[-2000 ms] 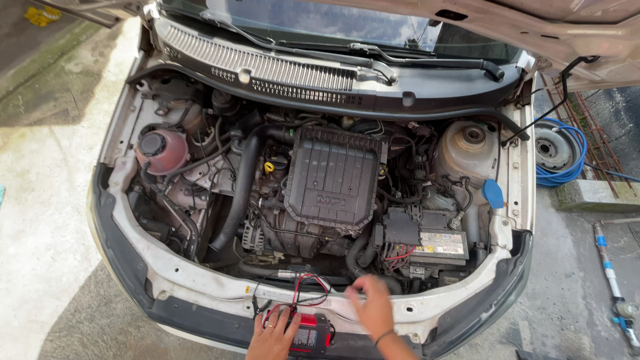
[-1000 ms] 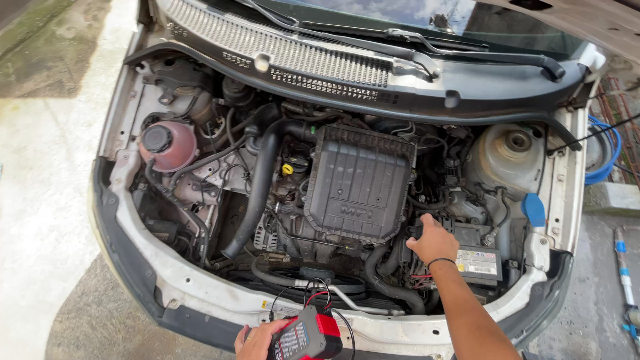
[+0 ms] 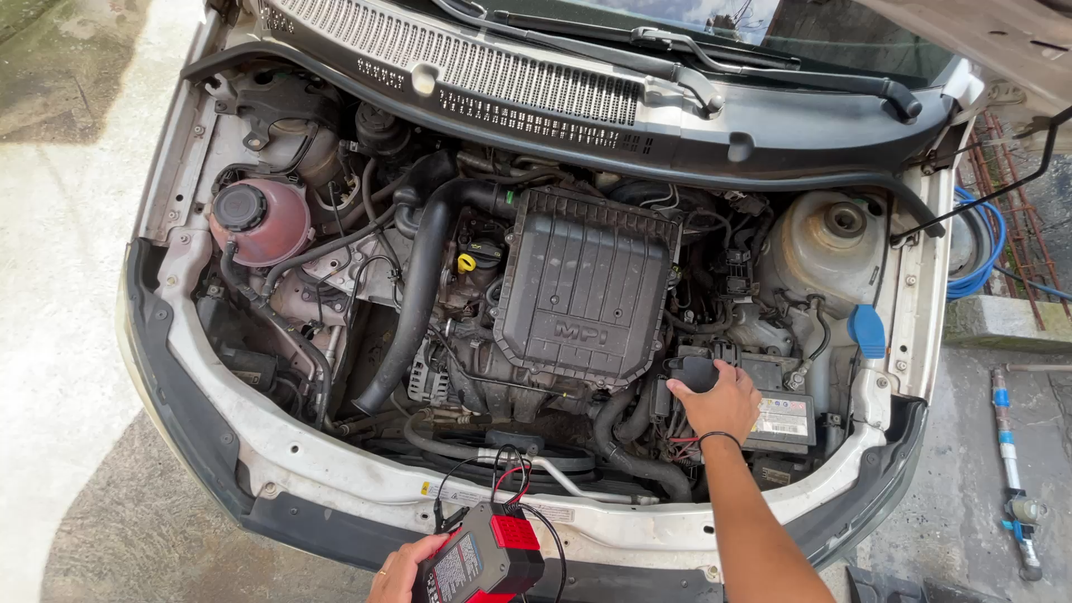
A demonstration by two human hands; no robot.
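Observation:
My left hand (image 3: 406,569), at the bottom, holds a red and black electronic device (image 3: 481,557) by its left side, over the car's front edge. Black and red cables (image 3: 511,481) loop from its top. My right hand (image 3: 722,405) grips a black plastic cover (image 3: 697,373) at the near left corner of the car battery (image 3: 783,419); fingertips are partly hidden behind it. Thin red wires (image 3: 685,442) run just below that hand. Left of it lies the black engine cover (image 3: 586,289), with the yellow dipstick handle (image 3: 466,263) beyond.
The pink coolant reservoir (image 3: 261,222) sits at the left of the engine bay. A blue cap (image 3: 867,331) stands at the right, near the hood prop rod (image 3: 1005,188). The white front crossmember (image 3: 352,477) curves below. A blue hose (image 3: 980,243) and a pipe (image 3: 1009,469) lie outside.
My right hand has moved from beside the device up to the black cover at the battery, where it was one second ago too. My left hand has raised and tilted the device.

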